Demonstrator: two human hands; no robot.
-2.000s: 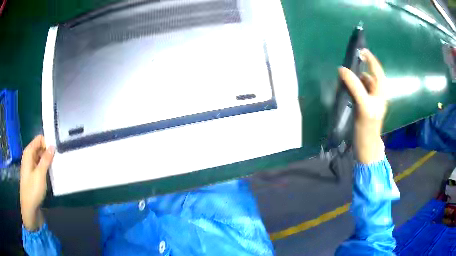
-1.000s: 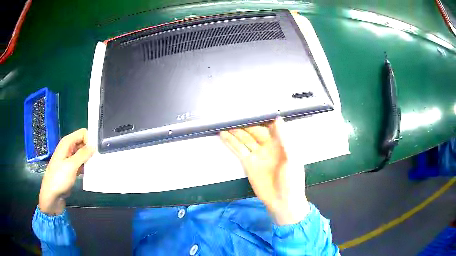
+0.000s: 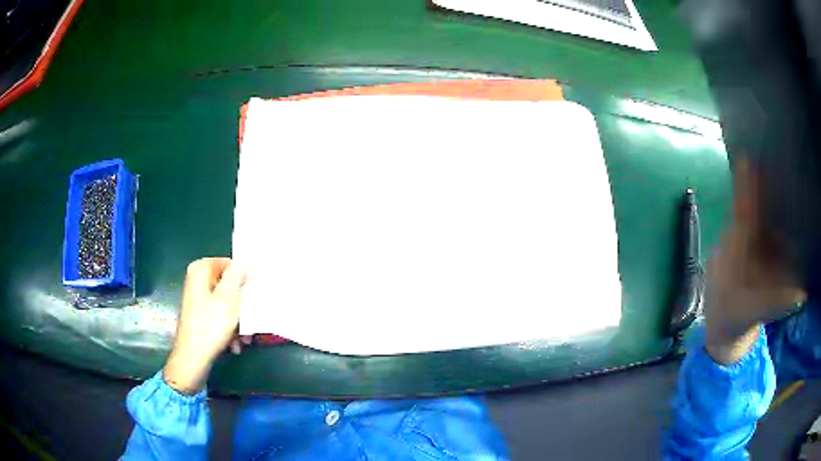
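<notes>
A white protective sheet (image 3: 428,221) lies on an orange-red foam pad (image 3: 522,89) on the dark green worktop, with no laptop on it. My left hand (image 3: 209,306) pinches the left edge of the sheet and pad near the front corner. My right hand (image 3: 756,279), blurred, is at the far right and holds a large dark blurred panel (image 3: 765,99), which looks like the laptop, raised and cut off by the picture's edge. The electric screwdriver (image 3: 691,261) lies on the worktop right of the sheet.
A blue screw tray (image 3: 115,225) full of screws stands at the left on clear film. Beyond the seam, part of another laptop on a white sheet (image 3: 549,25) shows at the top. A dark thing with an orange-red edge (image 3: 45,56) is at the top left.
The laptop has left the white sheet; my right hand has moved from its front edge to the far right with the dark panel. My left hand still holds the sheet's left edge.
</notes>
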